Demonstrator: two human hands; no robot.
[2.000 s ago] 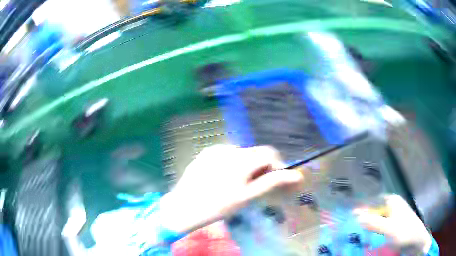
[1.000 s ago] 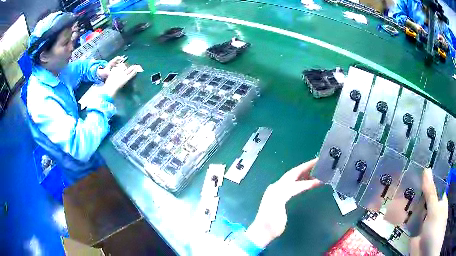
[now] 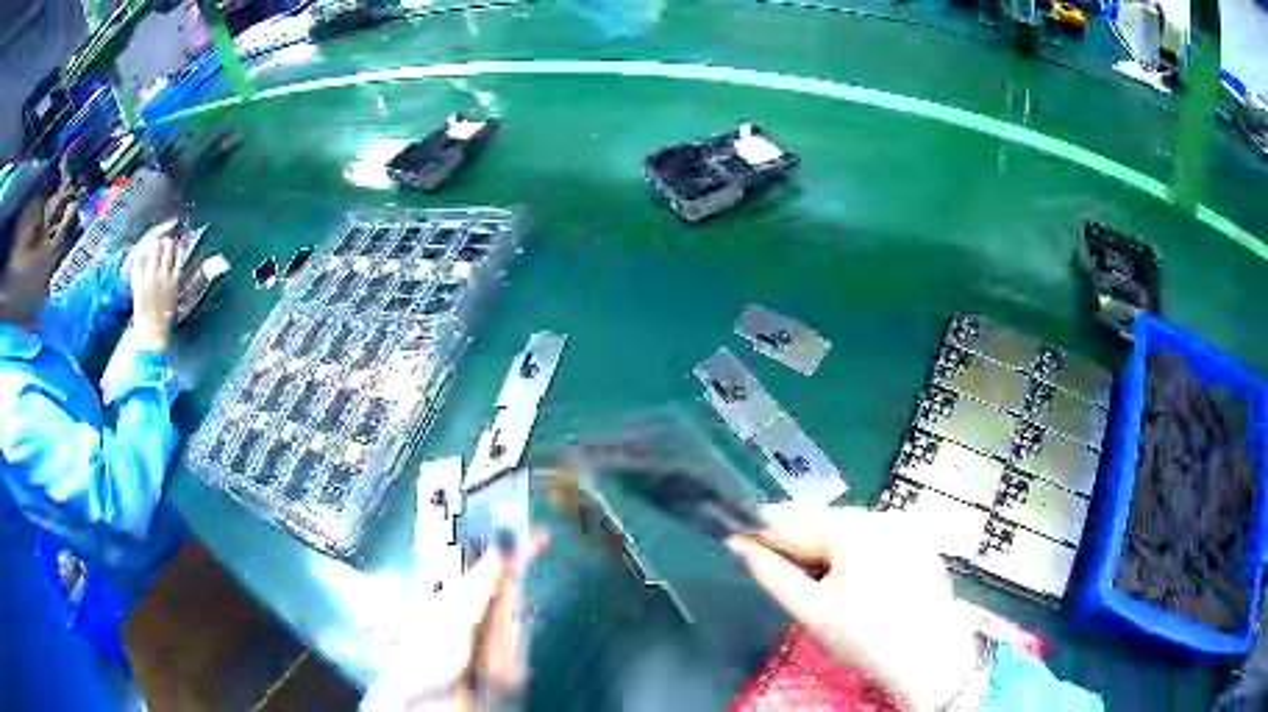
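Note:
My left hand (image 3: 466, 633), blurred at the lower middle, grips a silver panel plate (image 3: 497, 512) near its edge. My right hand (image 3: 869, 598) pinches a thin dark piece (image 3: 668, 480); motion blur hides its exact shape. The dark piece extends left towards the left hand; whether it touches the plate there is unclear. Loose silver panel plates (image 3: 783, 338) with black round marks lie on the green bench beyond the right hand. More plates (image 3: 524, 390) lie beyond the left hand. A panel stack (image 3: 1022, 438) lies to the right, in rows.
A blue bin (image 3: 1092, 556) of dark pieces stands at far right. A clear blister tray (image 3: 334, 376) lies left. Black housings (image 3: 716, 170) sit farther back. Red bubble wrap (image 3: 807, 682) lies near the right wrist. A person in a blue smock (image 3: 98, 417) works at far left.
The large silver panel sheet is no longer held up between my hands. Loose plates now show at mid-bench. My right hand now holds a dark piece. The view has turned right.

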